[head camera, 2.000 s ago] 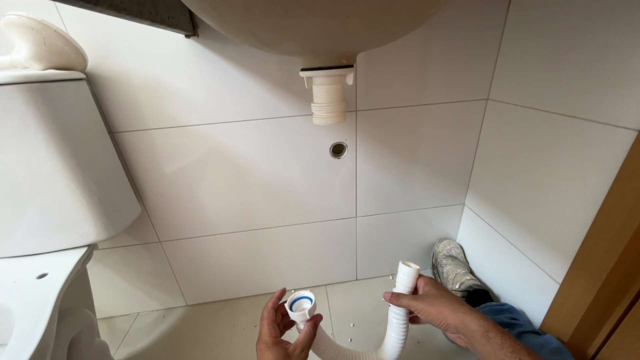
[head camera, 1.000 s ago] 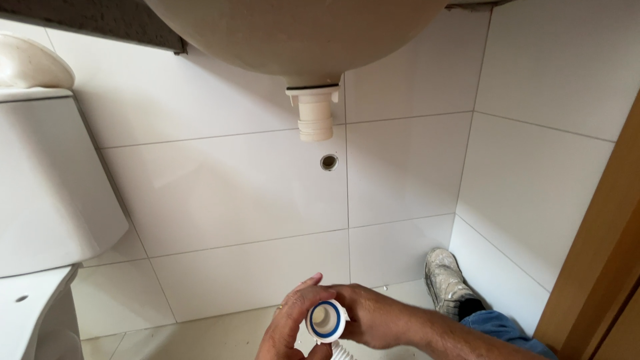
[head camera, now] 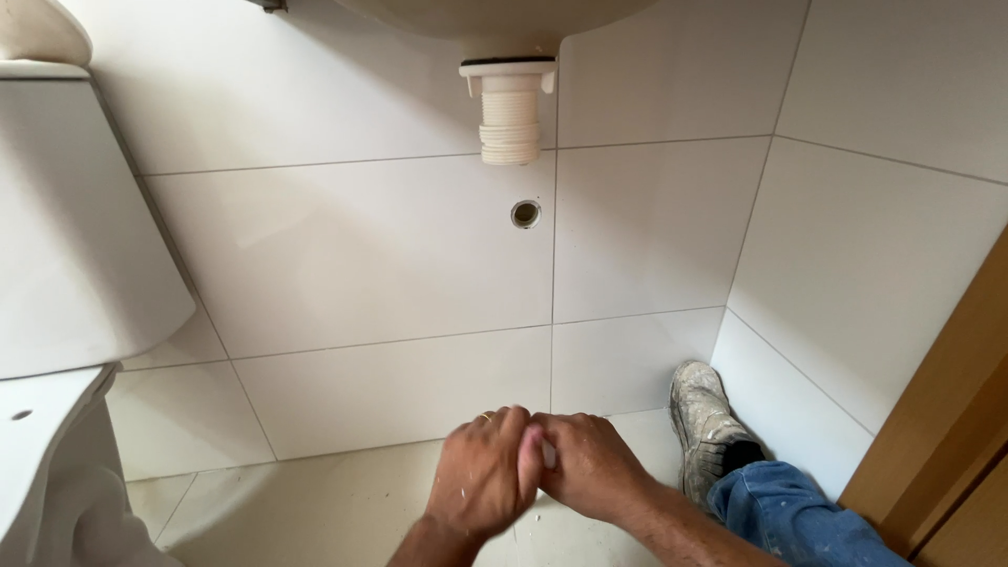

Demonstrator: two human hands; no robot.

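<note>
At the lower middle, my left hand and my right hand are closed together, knuckles up and touching. A small piece of white plastic shows between them; the rest of what they grip is hidden, and no hose is visible below. Above them, a threaded white plastic drain tailpiece hangs from the underside of the washbasin. Just below it, a round drain hole opens in the tiled wall.
A toilet cistern and the toilet bowl stand at the left. On the right are a worn shoe and a blue jeans leg, beside a wooden door frame. Small debris lies on the tiled floor.
Two seconds ago my hands were apart on a white corrugated hose and its nut with a blue ring. They have come together, and the blue ring is now out of sight.
</note>
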